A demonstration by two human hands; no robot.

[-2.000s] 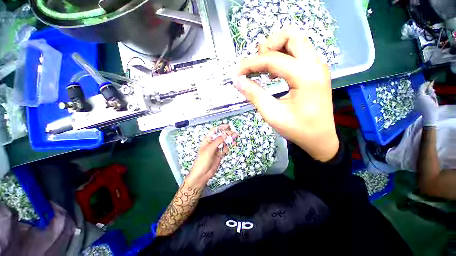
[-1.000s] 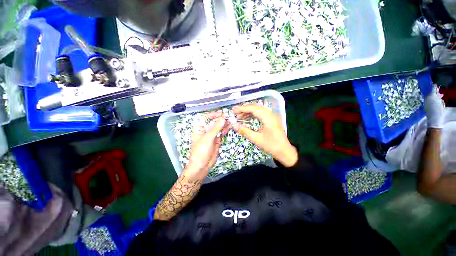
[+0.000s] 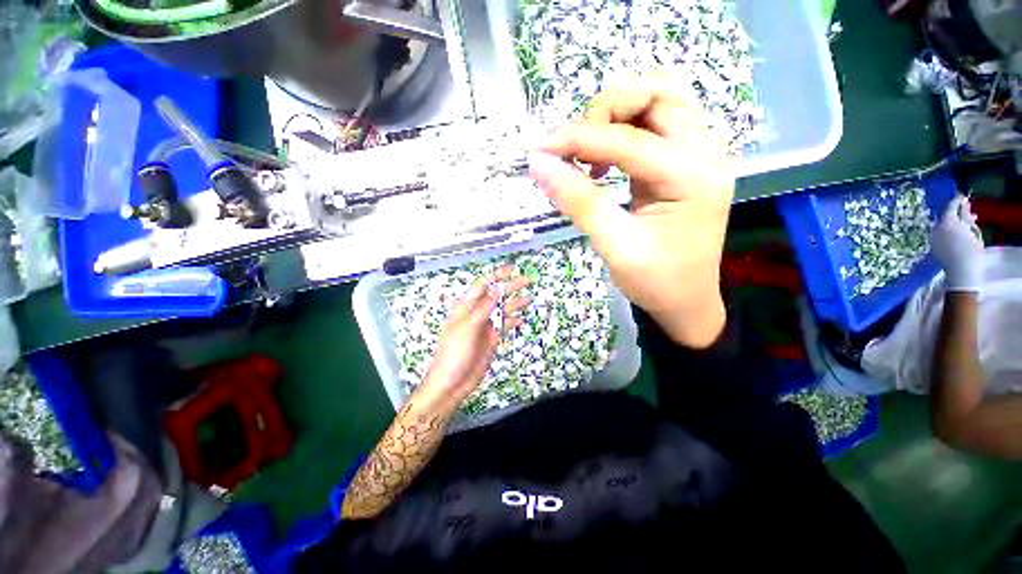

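My right hand (image 3: pixel 661 213) is raised at the right end of the bright metal fixture (image 3: pixel 482 168), thumb and index finger close together; glare hides whether a part is between them. My left hand (image 3: pixel 476 331) is over the near parts bin (image 3: pixel 375 336), palm up with curled fingers. Small whitish pieces seem to lie at its fingertips, but they blend with the pieces behind. The translucent bin is full of small white-and-green workpieces (image 3: pixel 560 336).
The far parts bin (image 3: pixel 807 101) stands behind my right hand. The pneumatic slide (image 3: pixel 375 196), steel bowl feeder (image 3: pixel 247 56) and blue tray (image 3: pixel 84 269) are to the left. A gloved hand (image 3: pixel 959 241) is at a blue bin (image 3: pixel 829 264) on the right. A red stool (image 3: pixel 230 426) stands lower left.
From one second ago, my right hand has moved from beside my left hand over the near bin up to the fixture. My left hand stays over the bin, its fingers now more spread.
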